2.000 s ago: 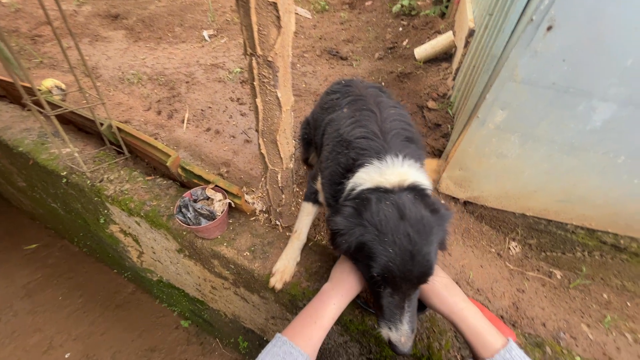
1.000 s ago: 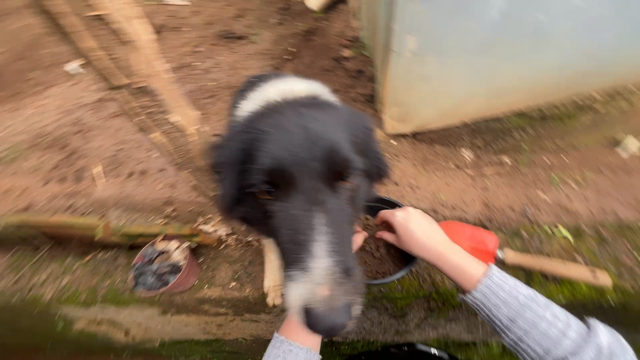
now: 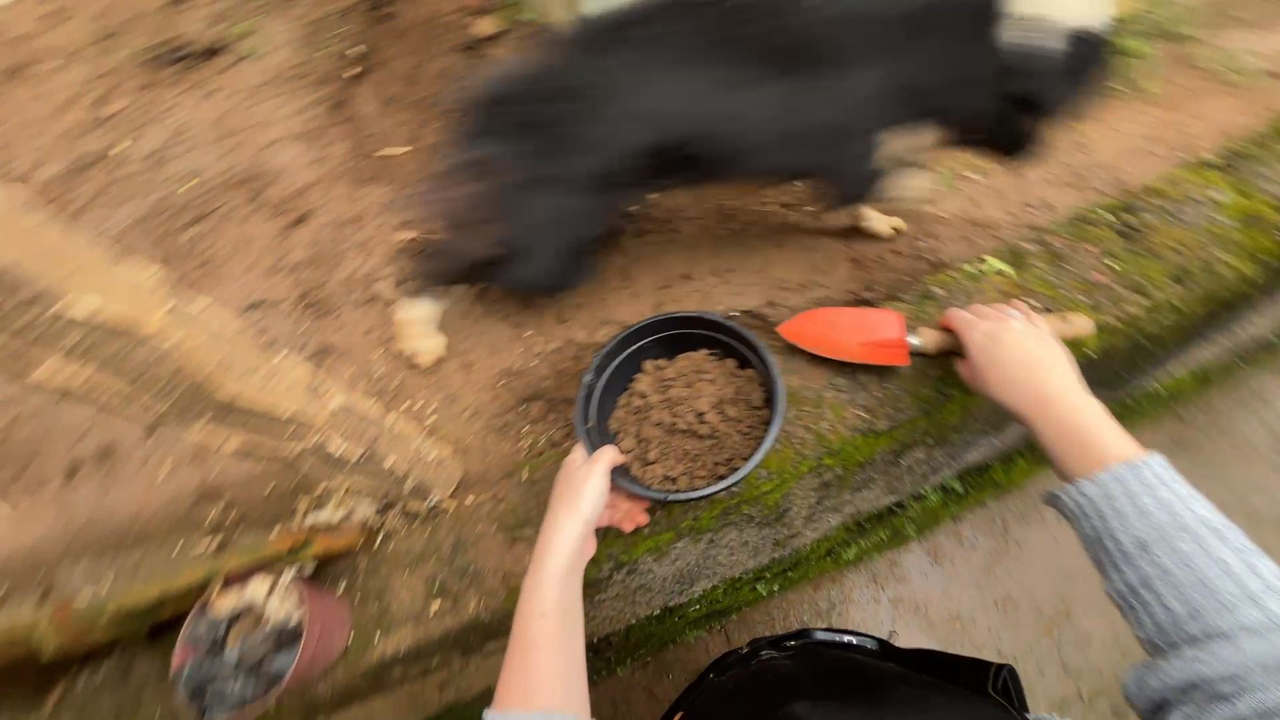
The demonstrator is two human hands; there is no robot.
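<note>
A black plastic pot (image 3: 590, 385) holding loose brown soil (image 3: 690, 420) stands at the inner edge of a mossy wall top. My left hand (image 3: 590, 495) grips its near left rim, thumb on the rim and fingers beneath the side. To the pot's right lies a hand trowel with an orange blade (image 3: 850, 335) and a wooden handle (image 3: 1070, 325). My right hand (image 3: 1010, 350) is closed around that handle, the blade pointing left toward the pot.
A black dog (image 3: 740, 90) with a white collar of fur, blurred, stands just beyond the pot. At lower left is a reddish pot (image 3: 325, 630) with dark and dry scraps. The mossy ledge (image 3: 1150, 250) drops to a lower floor. A black item (image 3: 840, 680) shows at the bottom.
The dog has moved off from between my arms to the far side of the pot. My right hand has gone from the black pot to the trowel handle. The view has swung.
</note>
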